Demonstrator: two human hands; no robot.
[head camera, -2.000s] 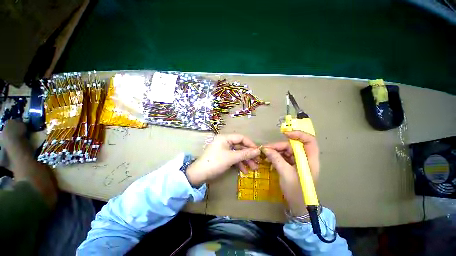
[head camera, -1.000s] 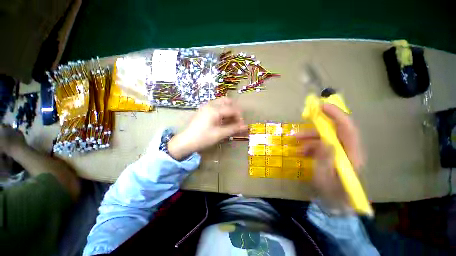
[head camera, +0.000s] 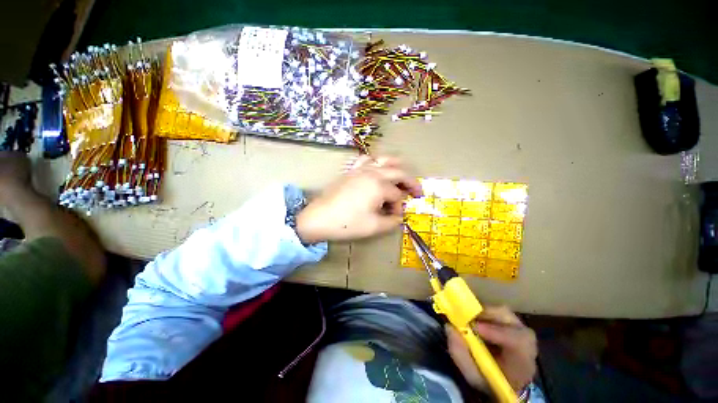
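Observation:
The yellow PCB panel (head camera: 472, 228) lies flat on the bench in front of me, divided into a grid of small boards. My left hand (head camera: 358, 201) is at the panel's upper left edge, fingertips pinched together; a lead between them is too small to make out clearly. My right hand (head camera: 496, 346) holds the yellow soldering iron (head camera: 458, 305) from below right. Its two thin dark prongs point up and left, with their tips at the panel's left edge, just below my left fingertips.
Loose connector leads (head camera: 405, 79) lie beyond the panel, beside the clear bag of leads (head camera: 303, 90). Blank panels (head camera: 189, 126) and a stack of wired panels (head camera: 118, 134) lie left. A black holder (head camera: 668, 110) stands far right, a black fan (head camera: 708, 228) below it. Another person's arm (head camera: 47, 212) shows at left.
The iron has swung from pointing up over the bench to the panel's left edge. My right hand has moved down and nearer me. My left hand has moved to the panel's edge.

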